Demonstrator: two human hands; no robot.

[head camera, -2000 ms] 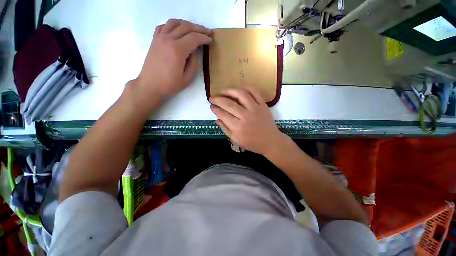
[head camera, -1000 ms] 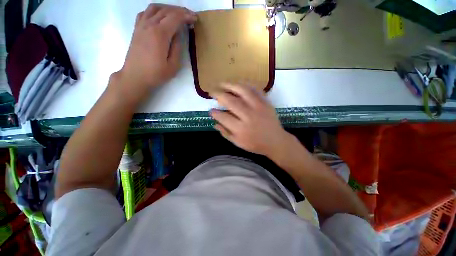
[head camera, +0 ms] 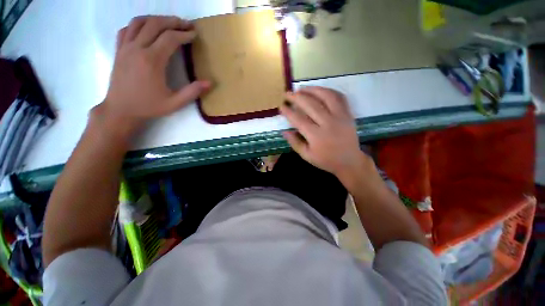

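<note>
The tan card template (head camera: 239, 66) lies flat on a maroon pocket piece (head camera: 239, 116), which shows as a dark rim at its left, right and near edges. The template's upper right edge is at the brightly lit presser foot (head camera: 283, 23) of the sewing machine. My left hand (head camera: 149, 66) rests at the left edge, fingers on the upper left corner and thumb on the card. My right hand (head camera: 322, 125) has its fingertips at the lower right corner. Whether the fingers pinch or only press the cloth is not clear.
Stacked maroon and grey pieces (head camera: 24, 113) lie at the table's left. Green-handled scissors (head camera: 488, 92) and small tools lie at the right. The green table edge (head camera: 209, 150) runs in front of me. An orange crate (head camera: 514, 239) and red-orange cloth (head camera: 466, 173) are below right.
The view has shifted, moving the scene left. The right hand has moved from the template's near edge to its lower right corner. The left thumb is now spread onto the card.
</note>
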